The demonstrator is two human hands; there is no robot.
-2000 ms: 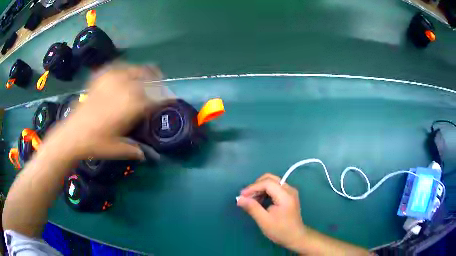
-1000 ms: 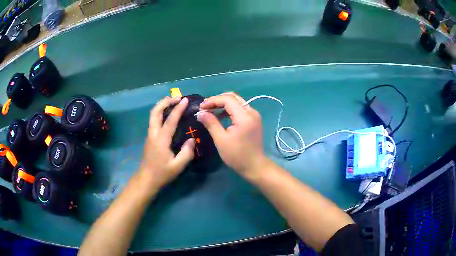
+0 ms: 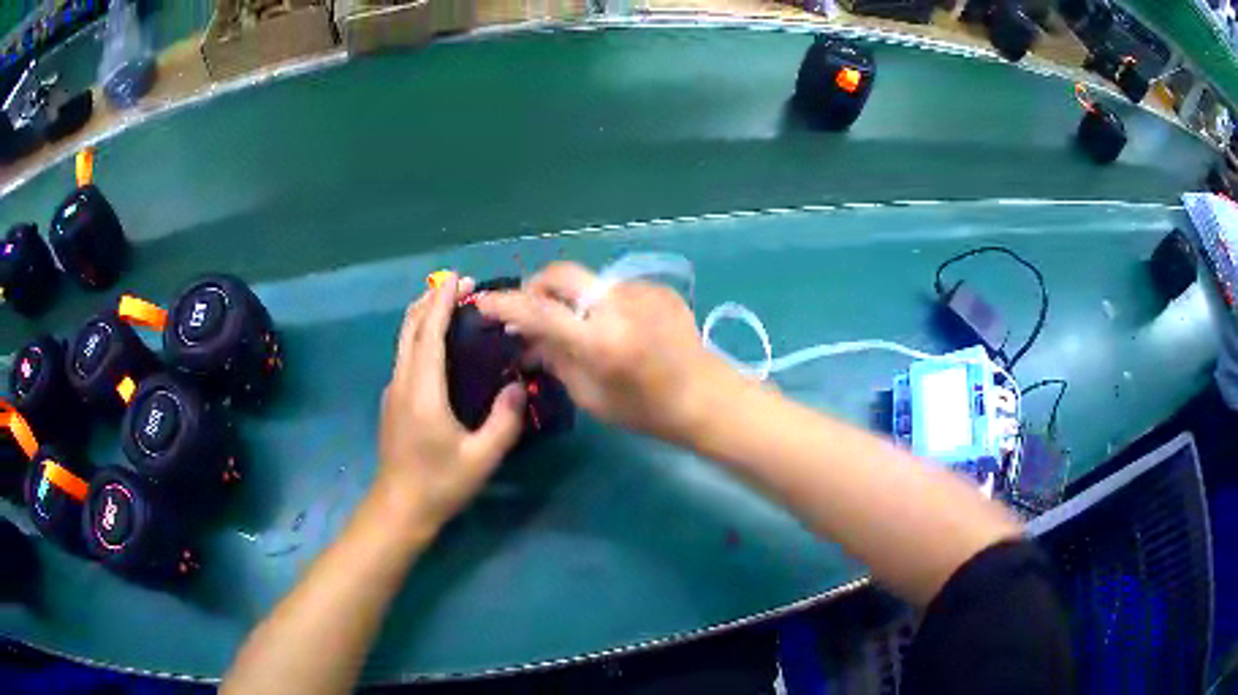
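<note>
My left hand (image 3: 441,407) holds a black fabric-covered speaker (image 3: 482,360) upright on the green bench, fingers behind it and thumb on its front near the orange-red control marks. An orange strap (image 3: 441,280) shows at its top. My right hand (image 3: 611,340) is blurred at the speaker's upper right, its fingertips against the body. The white charging cable (image 3: 842,349) runs from this hand through a loop to the light-blue tester (image 3: 946,411) with a bright pale screen. The plug and the port are hidden by the fingers and blur.
Several black speakers with orange straps stand at the left, one (image 3: 217,326) nearest. Beyond the pale edge (image 3: 679,220), more speakers, including one (image 3: 835,84), stand on the green strip. A black adapter (image 3: 975,315) lies behind the tester. A dark slatted crate (image 3: 1134,557) is at lower right.
The view has shifted, with the tester and far speaker now farther left. My left hand still holds the speaker. My right hand and the cable near it are now blurred, and the white plug no longer shows.
</note>
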